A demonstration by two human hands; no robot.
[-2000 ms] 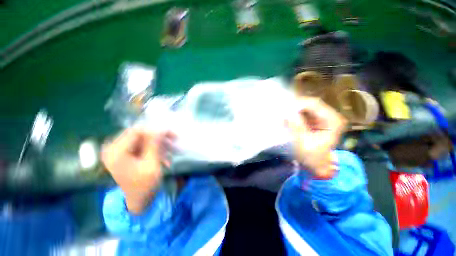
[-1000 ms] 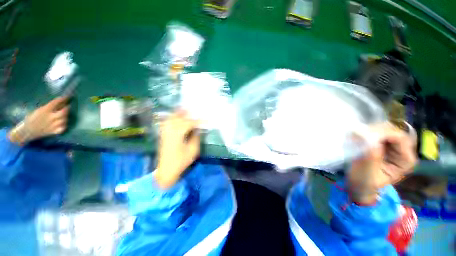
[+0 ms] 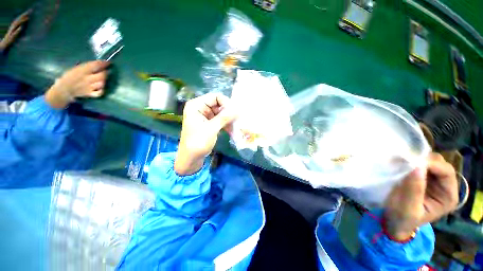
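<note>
My left hand, bare, pinches a small clear bag with a white label and a few tiny gold bits at its lower end. My right hand, bare with a red band at the wrist, grips the far right end of a large milky poly bag. White contents and small gold-brown bits show through it. The small bag is at the large bag's left end and overlaps it; whether any part is inside I cannot tell. Small clear bags lie on the green mat behind my left hand.
Circuit boards lie along the back. A solder spool is left of my left hand. Another person's hand holds a thin tool by a small bag at left. A fan and yellow sponge are at right. Clear trays sit below left.
The view has swung left. Both hands have drawn apart from the blurred white bundle between them; the labelled small bag now shows raised in my left hand, the large bag in my right.
</note>
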